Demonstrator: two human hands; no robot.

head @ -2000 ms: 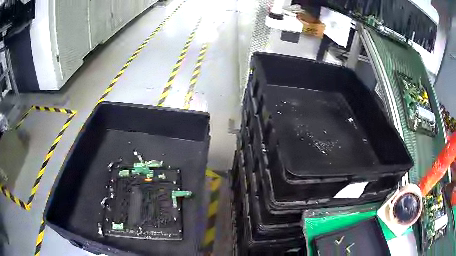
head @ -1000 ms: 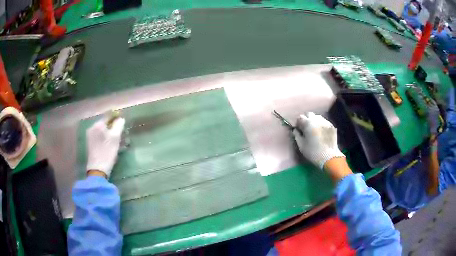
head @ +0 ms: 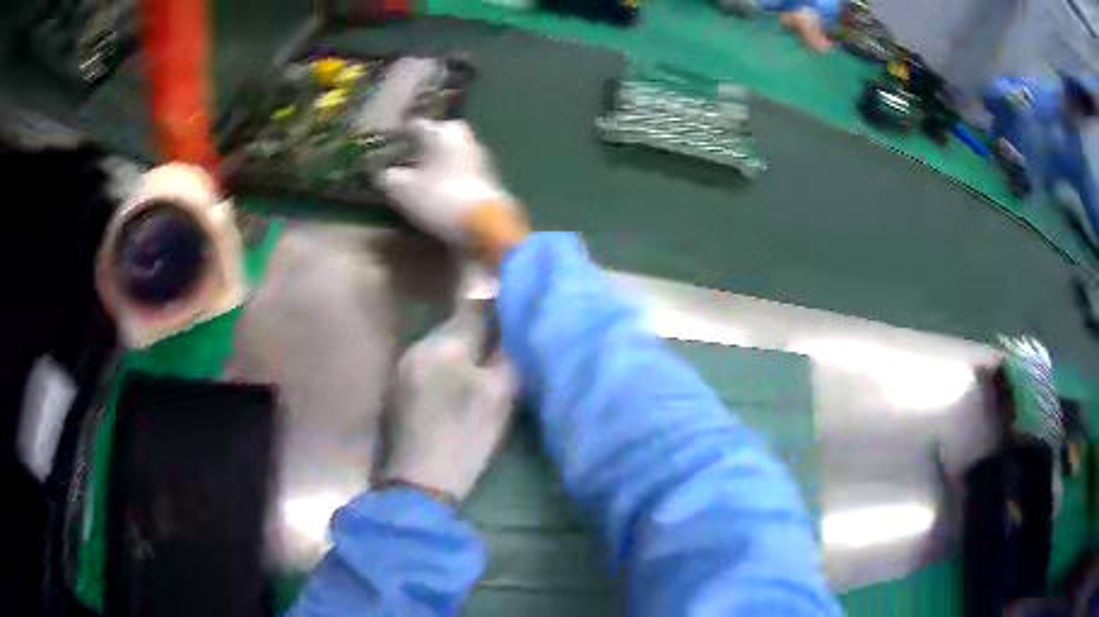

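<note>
The picture is blurred. A carrier with a circuit board (head: pixel 350 115), with yellow parts and a pale ribbed block, lies on the dark green conveyor at upper left. My right hand (head: pixel 446 181), in a white glove, is at the carrier's near right edge. Its fingertips overlap the edge, and their grip is unclear. My left hand (head: pixel 452 404), also gloved, is over the left part of the green mat (head: pixel 747 398), just below my right wrist. A small dark spot shows by its fingertips; whether it holds anything is unclear. My right sleeve covers much of the mat.
A shallow black tray (head: pixel 187 494) is at lower left, below a round dark item on a cream square (head: pixel 169 256). An orange-red post (head: pixel 178 84) stands behind. Another board (head: pixel 681 118) lies on the conveyor. A black bin (head: pixel 1010 518) is at right. A blue-sleeved person (head: pixel 1048 133) is at upper right.
The view has turned left. My right hand has moved from the mat's right side across to the carrier. My left hand is now beneath my right wrist. The thin dark tool is no longer discernible.
</note>
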